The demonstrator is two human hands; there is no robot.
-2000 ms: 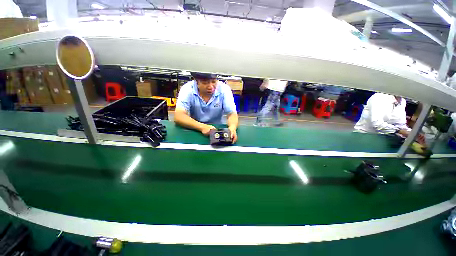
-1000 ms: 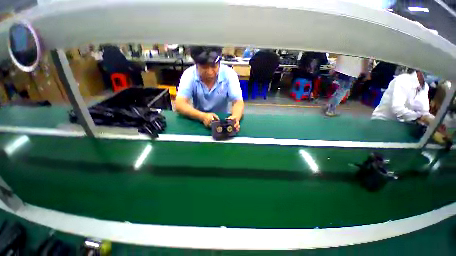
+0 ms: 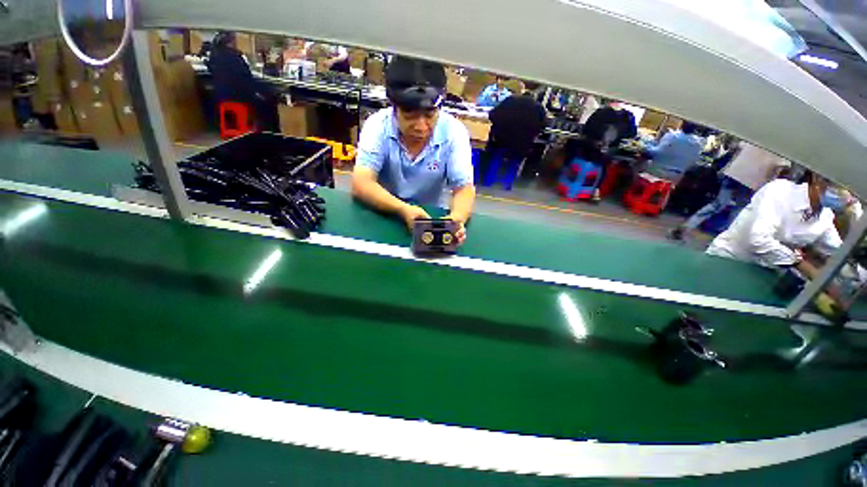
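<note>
Neither of my hands is in the picture. At the lower left on the green side bench lies a mallet (image 3: 173, 433) with a silver head and a yellow-green tip. Beside it to the left is a pile of black handles (image 3: 81, 447), cut off by the bottom edge. A black dryer head with wires (image 3: 683, 350) stands on the green conveyor at the right, its details blurred.
The conveyor's near pale rail (image 3: 314, 418) curves across the front. Across the belt a person in light blue (image 3: 418, 157) holds a dark fixture block (image 3: 435, 238). Black handles (image 3: 238, 190) lie heaped at far left. A person in white (image 3: 775, 224) works at right.
The camera view has tilted and shifted, so more of the black handles and the mallet shows at the lower left. A walking person in the background has moved right.
</note>
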